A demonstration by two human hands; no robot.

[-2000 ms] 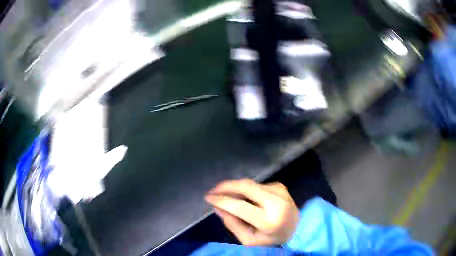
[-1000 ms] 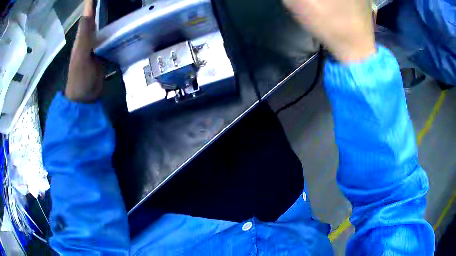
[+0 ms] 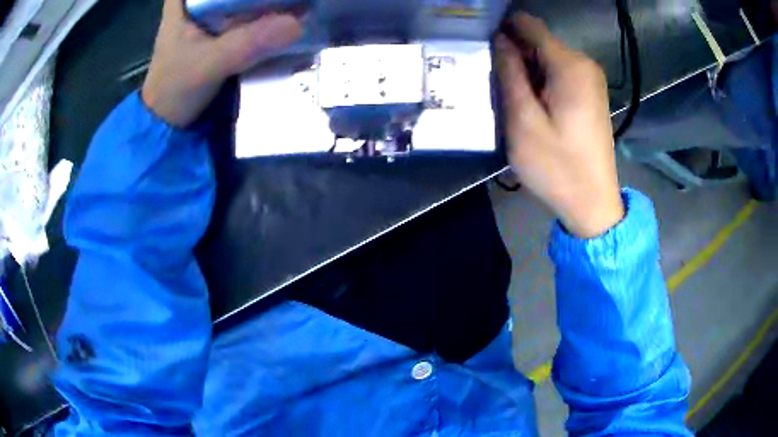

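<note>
The silver-grey screw feeder (image 3: 372,75) stands at the top centre on the dark bench mat (image 3: 281,230), cut off by the top edge. Its bright front plate carries a metal block with small fittings below. My left hand (image 3: 213,55) grips its upper left side, the thumb lying along the top housing. My right hand (image 3: 559,119) is at its right side, fingers against the edge and partly blurred. The feeder's upper part is out of the picture.
White crumpled packing (image 3: 30,171) and white strips lie at the far left. A black cord (image 3: 629,68) hangs over the bench edge at the right. A person's blue sleeve (image 3: 751,111) shows at the far right, above a floor with yellow lines.
The feeder now sits further right in view and squarer to me. My right hand has come down from the upper right to its right side. My left hand stays at its left side.
</note>
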